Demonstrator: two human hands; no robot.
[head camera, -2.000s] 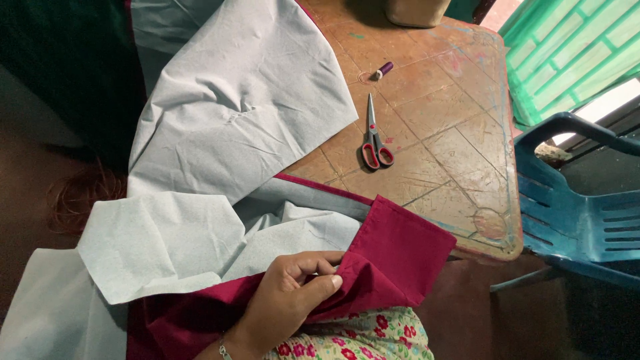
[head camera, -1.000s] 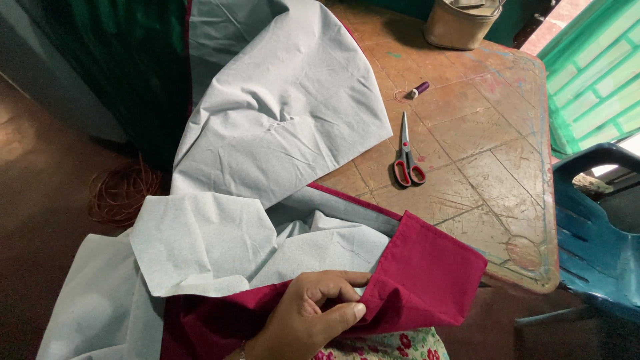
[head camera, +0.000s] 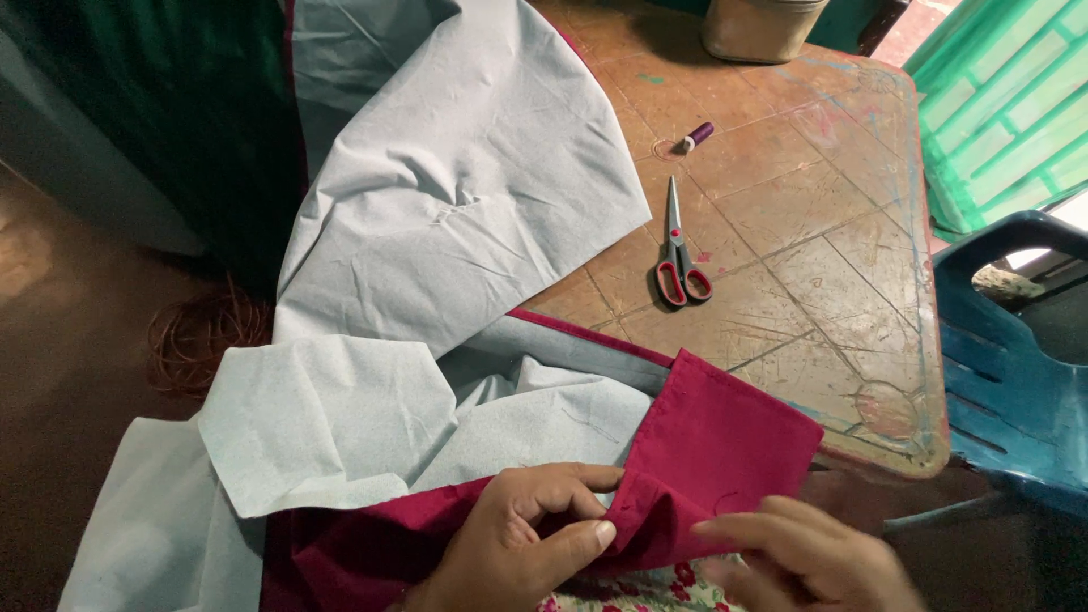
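Observation:
My left hand pinches the folded edge of a crimson cloth at the lower middle. To its right my right hand is blurred, its fingers curled beside the crimson cloth; whether it holds a needle or thread cannot be told. A short dark thread lies on the cloth near those fingers. Pale grey-white fabric with crimson edging spreads over the table's left part and down across the lap. Scissors with black and red handles lie on the table, below a spool of purple thread.
The worn brown table has a rounded corner at right. A beige container stands at its back edge. A blue plastic chair is at the right, near a green and white curtain. Coiled reddish cord lies at the left.
My right hand has come into view at the lower right, beside the crimson cloth. My left hand keeps its pinch on the cloth's edge. The view has shifted left.

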